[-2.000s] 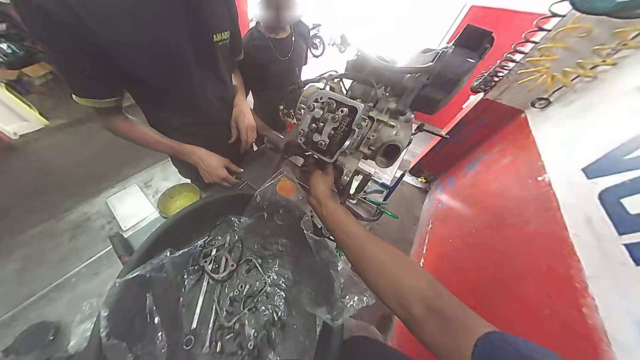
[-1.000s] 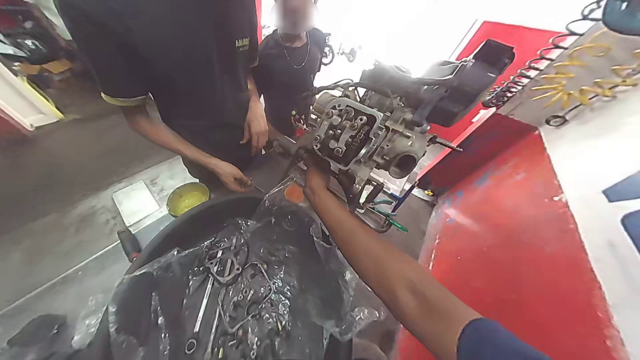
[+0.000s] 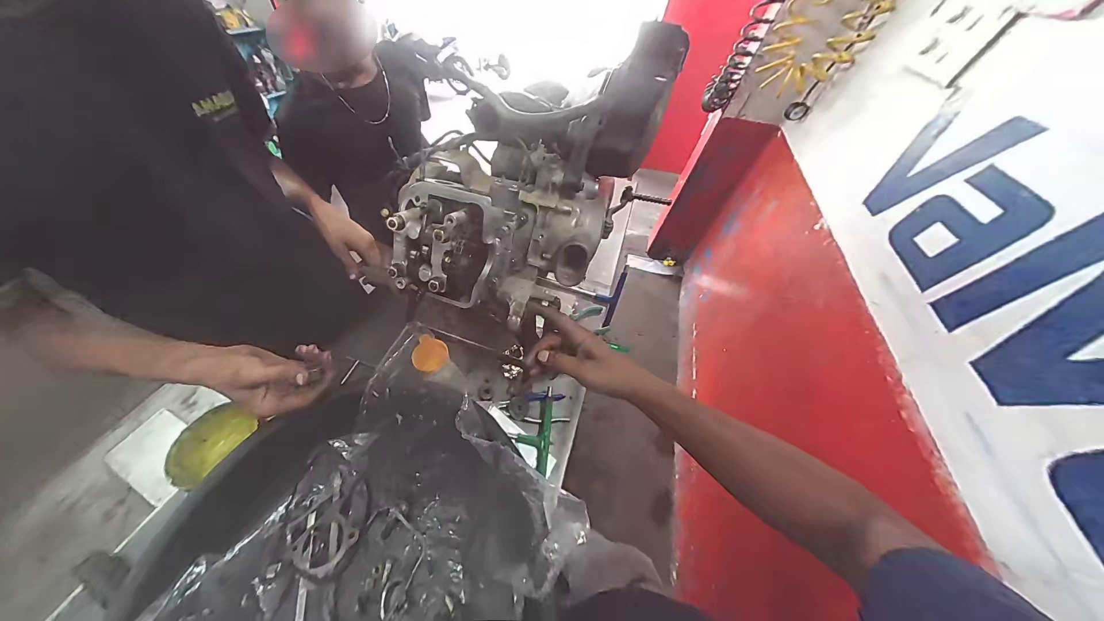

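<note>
An engine (image 3: 509, 233) stands upright, its cylinder head (image 3: 444, 246) open and showing rocker arms and bolts. My right hand (image 3: 578, 354) is just below it on the right, fingers bent and apart beside small metal parts (image 3: 512, 362); nothing is clearly held. My left hand is not in view. In front of the engine a dark round tub (image 3: 216, 483) is lined with clear plastic sheeting (image 3: 509, 466). Gaskets (image 3: 332, 535) and several small metal parts lie on the plastic. An orange round piece (image 3: 429, 354) sits near the tub's far edge.
A person at the left reaches in with both hands (image 3: 272, 379), one close to the engine. Another person stands behind. Green-handled tools (image 3: 545, 431) lie right of the tub. A yellow-green bowl (image 3: 210, 444) is at its left. A red and white wall (image 3: 776, 362) borders the right side.
My right hand has come away from the underside of the cylinder head and moved right, to the small parts beside the engine. The view has moved closer to the engine.
</note>
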